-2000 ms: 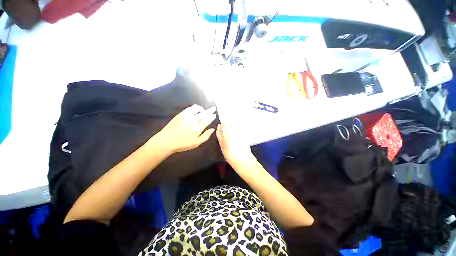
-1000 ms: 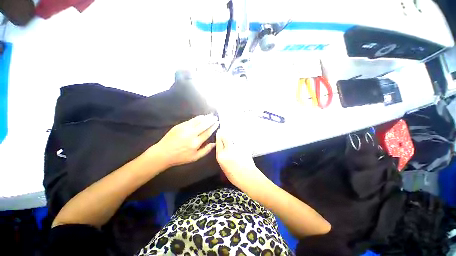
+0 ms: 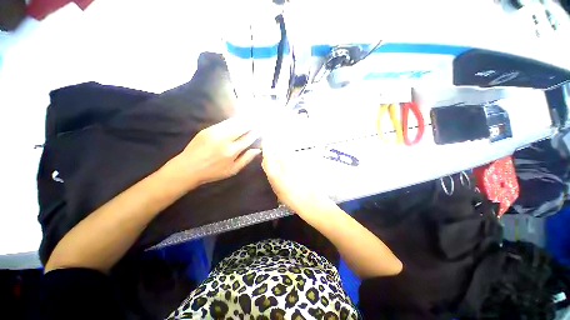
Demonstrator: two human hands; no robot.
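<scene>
A black garment piece [image 3: 119, 150] lies on the white table, left of the needle area. A small white loop [image 3: 57, 176] shows near its left edge. My left hand [image 3: 219, 150] lies on the cloth, with its fingers at the cloth's right edge. My right hand [image 3: 281, 178] is beside it at that same edge. The fingertips of both are washed out by glare, so their grip is unclear. The sewing machine's presser foot area [image 3: 275, 106] is just beyond my hands in bright glare.
Thread snips [image 3: 343, 157], scissors [image 3: 402, 124] with yellow and red handles and a black phone-like rectangle [image 3: 461, 123] lie right of the needle. A heap of black garments [image 3: 425, 231] hangs below the table at right, beside a red patterned pouch [image 3: 500, 181]. A marked strip [image 3: 225, 226] runs along the table's front edge.
The cloth has moved away from my lap toward the machine, with both hands at its right edge. The marked strip on the front edge has come into view. The camera view has shifted.
</scene>
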